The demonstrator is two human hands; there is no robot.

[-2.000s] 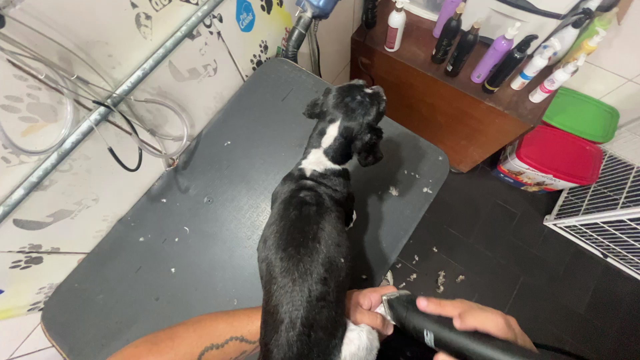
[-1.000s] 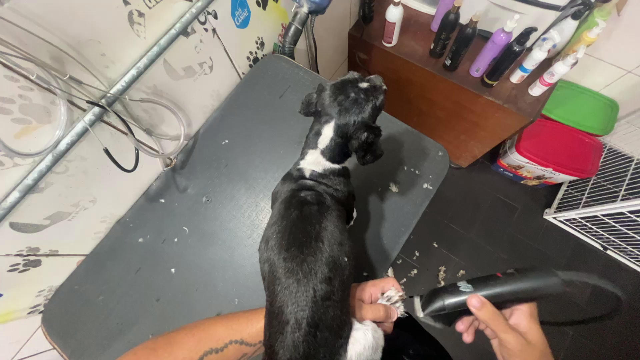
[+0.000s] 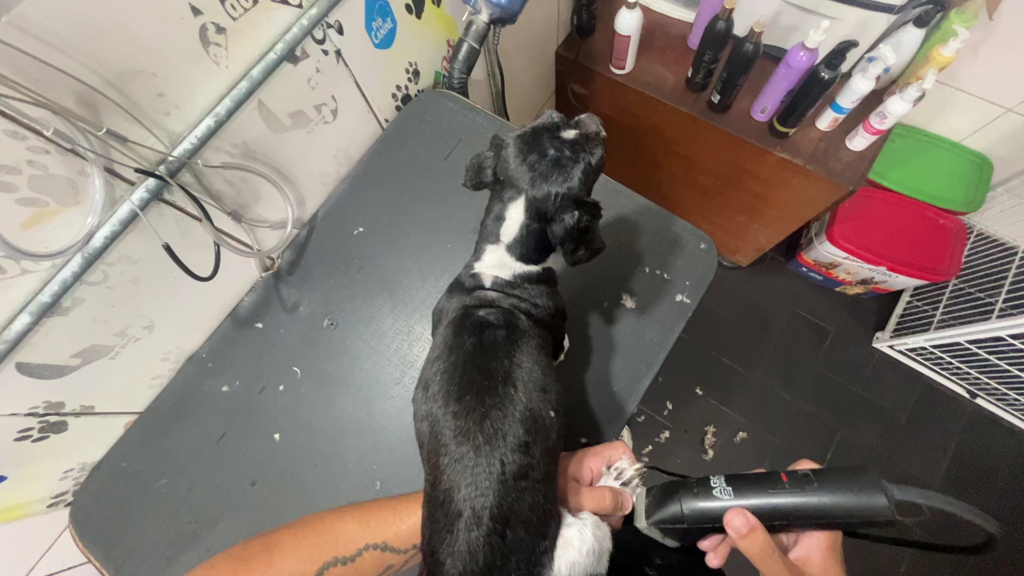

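Note:
A black and white dog [image 3: 492, 384] stands on a grey grooming table [image 3: 320, 360], facing away, its head near the far right edge. My left forearm passes behind the dog's body on the left, and my left hand [image 3: 594, 484] comes out on its right side, closed around a white paw [image 3: 622, 477]. In my right hand [image 3: 780, 536] is a black corded hair clipper [image 3: 768, 500], its blade end at the toes of that paw. Whether the blade touches the fur cannot be told.
Pump bottles [image 3: 784, 80] line a brown wooden cabinet [image 3: 704, 152] beyond the table. Red-lidded [image 3: 896, 232] and green-lidded tubs [image 3: 932, 168] stand beside a white wire crate [image 3: 960, 320]. Hair tufts [image 3: 709, 440] lie on the dark floor. A metal pole [image 3: 168, 172] with looped tubing runs along the left wall.
The clipper has swung from pointing up-left to lying nearly level, its blade now at the paw's toes. My right hand has shifted to hold it from below. The dog's body has barely moved.

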